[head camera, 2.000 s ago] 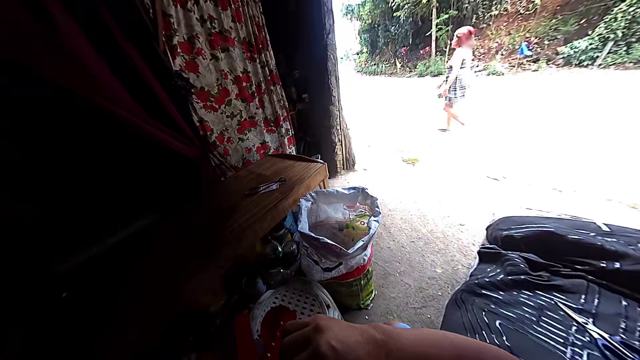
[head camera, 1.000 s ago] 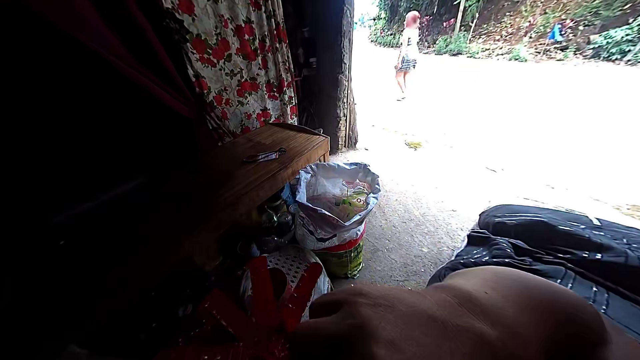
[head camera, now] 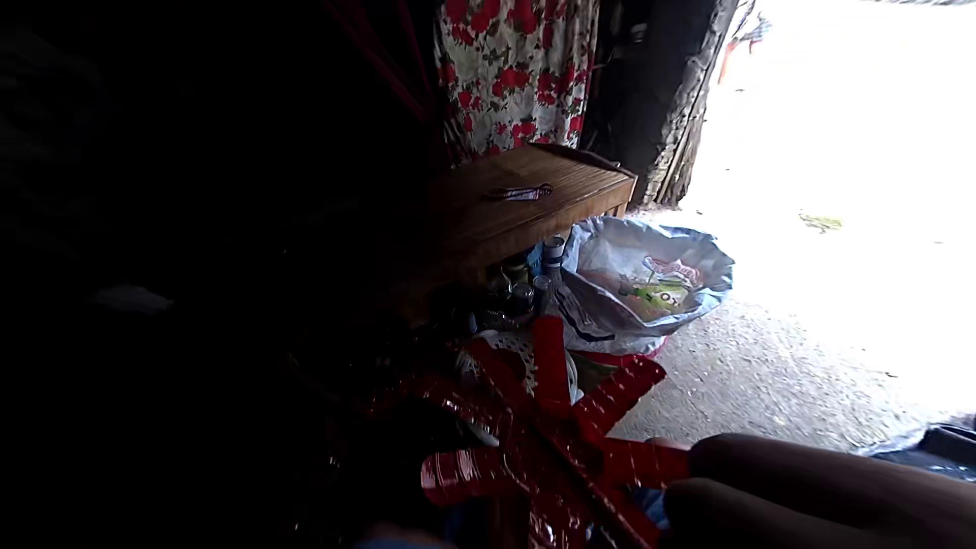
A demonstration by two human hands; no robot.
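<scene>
My right hand (head camera: 793, 484) comes in from the lower right, its fingertips closed on one arm of a red, shiny woven strip piece (head camera: 564, 450). Several flat strips spread out from the middle of this piece, and its left side fades into shadow. At the bottom edge a blurred patch of skin (head camera: 396, 532) shows, perhaps my left hand; what it does is too dark to tell. Behind the red strips is a white perforated basket (head camera: 511, 347), partly covered by them.
An open plastic sack (head camera: 648, 313) stands beside a wooden table (head camera: 564, 183) that bears a small item (head camera: 524, 193). Jars and cans (head camera: 522, 293) sit under its edge. A floral curtain (head camera: 518, 76) and a rough wooden post (head camera: 682, 114) are behind. Dark fabric (head camera: 942, 446) lies at the right.
The red strip piece has come up into fuller view, held at its right by my right hand. The view has turned left. The person outside is now mostly cut off at the top.
</scene>
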